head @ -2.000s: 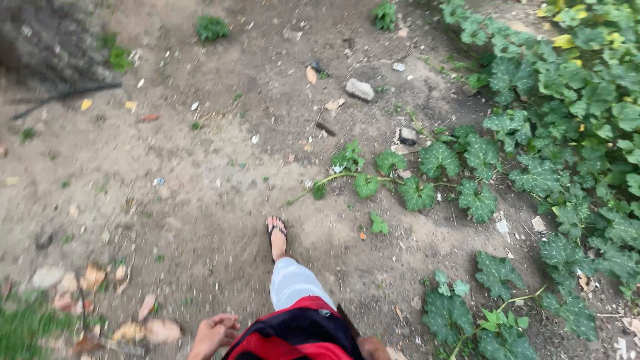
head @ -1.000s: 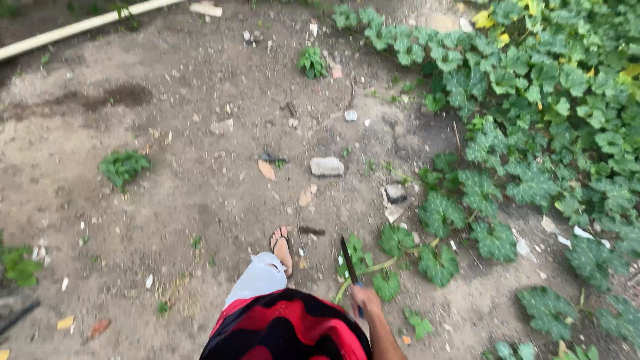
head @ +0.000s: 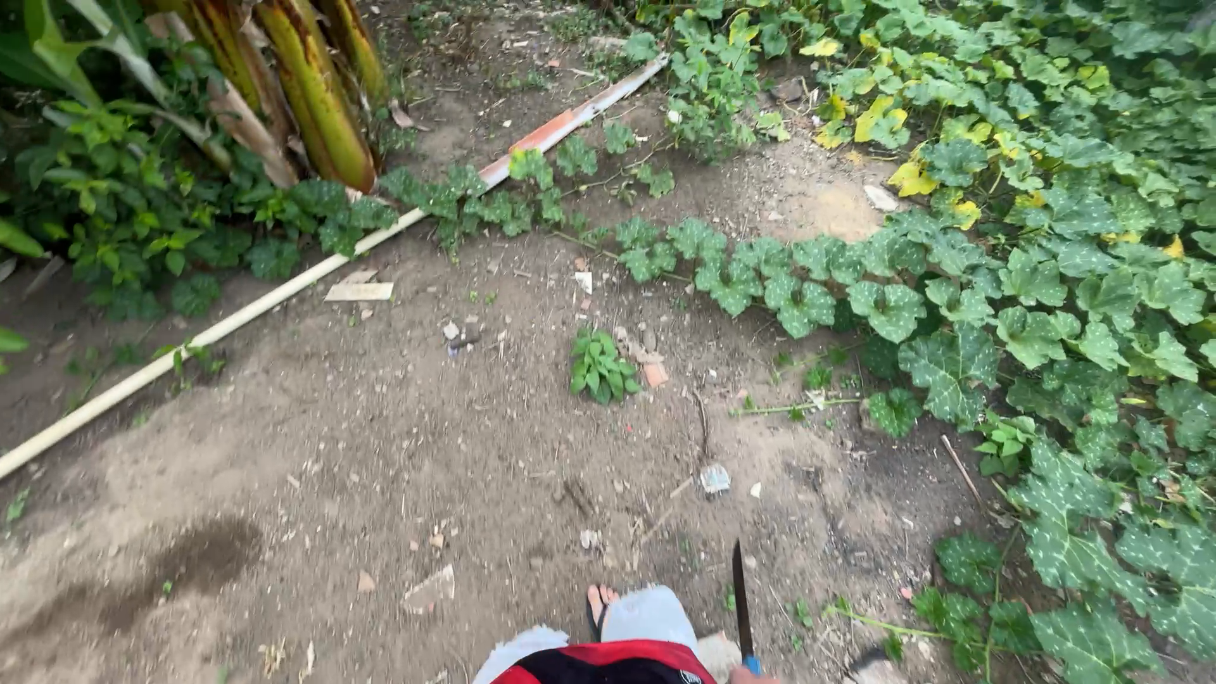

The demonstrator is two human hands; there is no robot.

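Note:
At the bottom edge, right of the red and black shirt, part of my right hand (head: 752, 676) is closed on the blue handle of a knife (head: 742, 597). Its long dark blade points forward over the bare soil. My left hand is outside the view. Below the shirt show light trouser legs (head: 649, 616) and one foot in a black flip-flop (head: 598, 608).
Leafy squash-like vines (head: 950, 361) spread over the right side and reach across ahead. A long pale pole (head: 285, 290) lies diagonally at the left, before banana-like stems (head: 318, 104). A small green plant (head: 602, 367) grows ahead, with rubble scattered about.
The view has moved forward, bringing the whole pole and the thick stems into sight. My left hand, seen two seconds ago, is out of view; my right hand with the knife sits lower at the edge.

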